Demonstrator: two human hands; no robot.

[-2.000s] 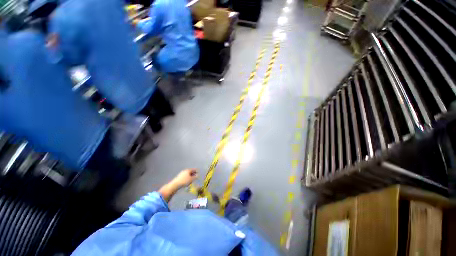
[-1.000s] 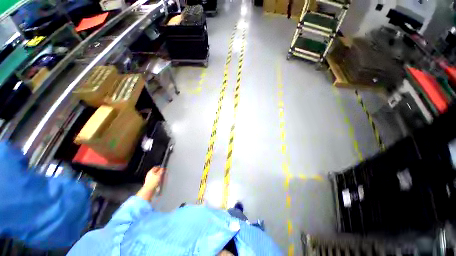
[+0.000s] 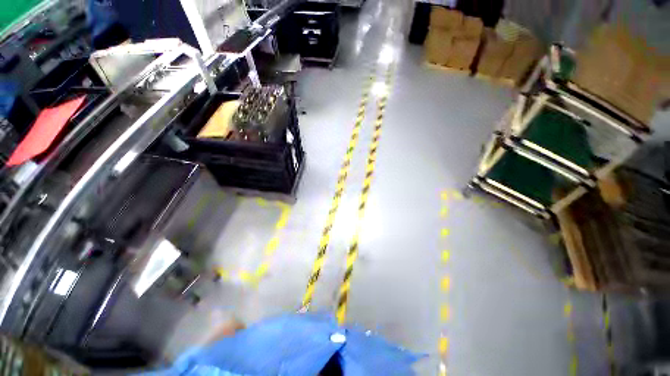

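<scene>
The grey floor (image 3: 411, 183) with two yellow-black tape lines (image 3: 351, 198) lies ahead of me. My blue smock (image 3: 286, 345) fills the bottom of the view. My left hand (image 3: 226, 330) is a small blurred patch of skin at the smock's left edge; its fingers cannot be made out, nor whether it holds anything. My right hand is not in view. A black crate stack (image 3: 253, 165) stands nearest ahead on the left, with a metal-looking finned or gridded load (image 3: 258, 110) and a yellowish piece (image 3: 220, 120) on top.
The railed line (image 3: 95, 176) runs along the left, with a red sheet (image 3: 48, 131) beyond it. A rack with green shelves (image 3: 547, 154) and brown cartons (image 3: 595, 242) stand at right. More cartons (image 3: 449, 44) and a black crate (image 3: 316, 33) stand further off.
The view has moved forward along the aisle. The nearby people in blue and the barred racks have left view. The green-shelved rack is nearer. My left hand is now lower and more blurred.
</scene>
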